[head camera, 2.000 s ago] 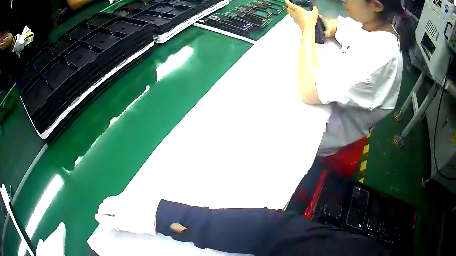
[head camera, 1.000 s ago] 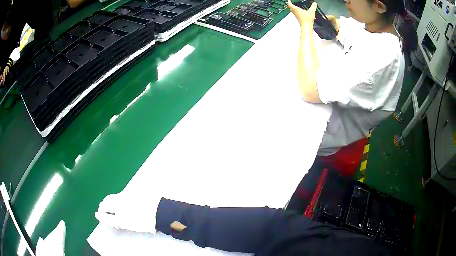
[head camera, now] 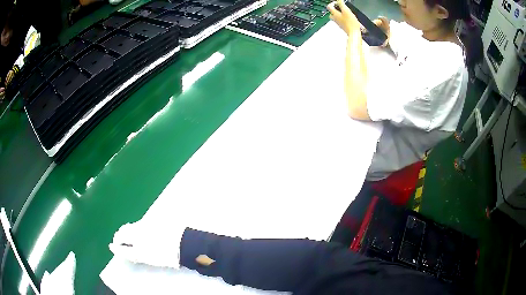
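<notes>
My right hand (head camera: 147, 246), in a white glove with a dark sleeve, lies at the near end of the large white sheet (head camera: 271, 138). The glove is overexposed and blends with the sheet, so its fingers and anything under them cannot be made out. My left hand cannot be made out. A white pointed shape (head camera: 60, 278) is cut off by the bottom edge at the left; I cannot tell what it is.
Stacked black blister trays (head camera: 98, 69) stand on the green bench (head camera: 144, 138). Dark frames (head camera: 282, 20) lie beyond them. A person in white (head camera: 415, 86) holds a dark frame (head camera: 369, 31) at the right. A red crate with black trays (head camera: 412, 239) is below. Another person's hand shows far left.
The person at the right has turned and tilted the dark frame in their hands. The other person's hand at the far left has moved. My right arm has not visibly moved.
</notes>
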